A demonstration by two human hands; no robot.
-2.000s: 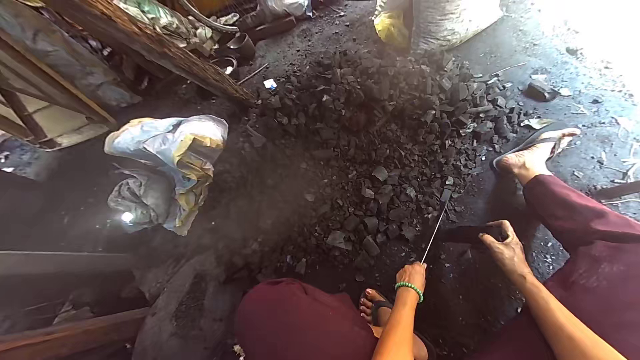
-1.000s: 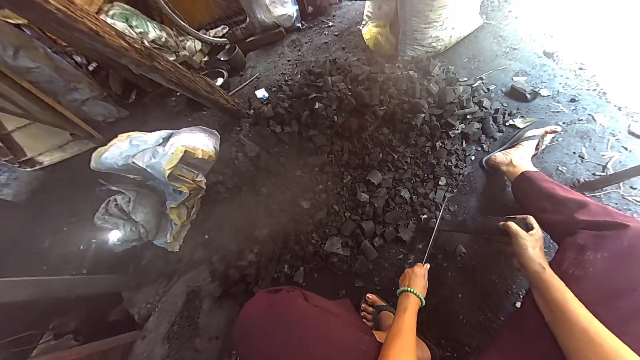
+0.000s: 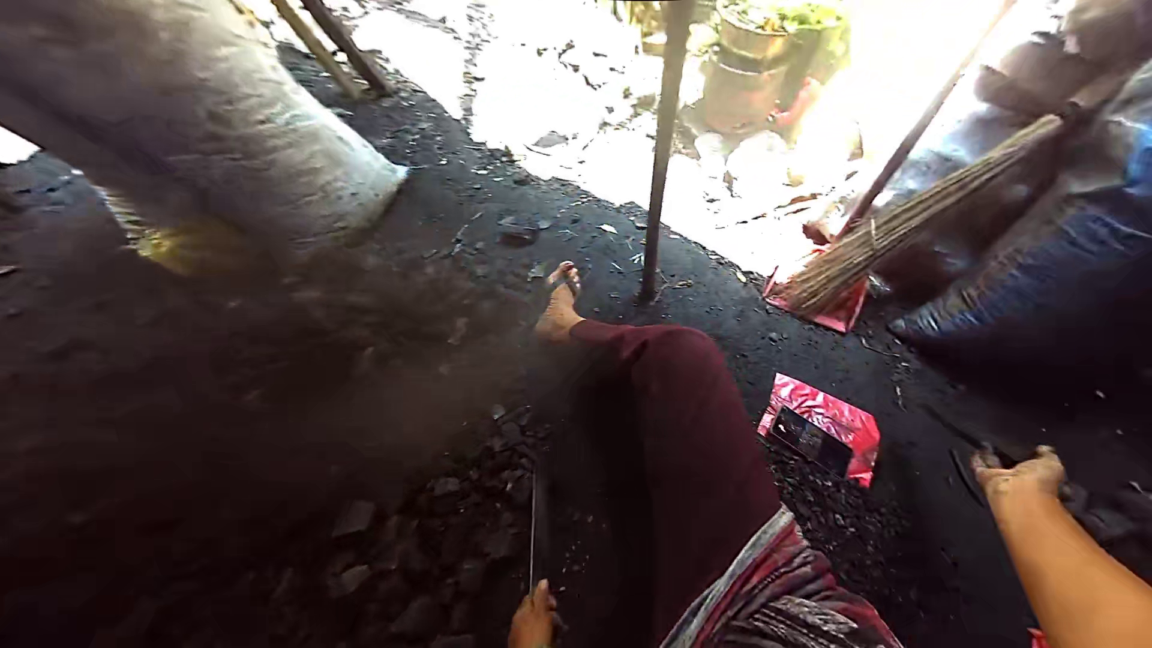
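Note:
My left hand [image 3: 533,619] is at the bottom edge, closed around the lower end of a long blade [image 3: 537,522], whose bright edge points up the view. Broken charcoal [image 3: 441,531] lies left of the blade, partly lost in shadow and blur. Far to the right, my right hand [image 3: 1021,472] reaches down to the dark ground beside dark lumps [image 3: 1102,517]. Its fingers are partly spread; whether they hold a dark piece is unclear. Between the hands is my bent leg in maroon trousers [image 3: 693,396].
A phone [image 3: 812,441] lies on red plastic [image 3: 841,412] right of the leg. A stick broom [image 3: 918,220] leans beside dark filled sacks [image 3: 1035,270]. A thin post [image 3: 666,153] stands beyond the foot [image 3: 560,310]. A large pale sack [image 3: 225,126] is at upper left.
The view has swung far to the right. My right hand has moved from beside the blade out to the right, away from my left hand. The dark piece it held earlier cannot be made out clearly.

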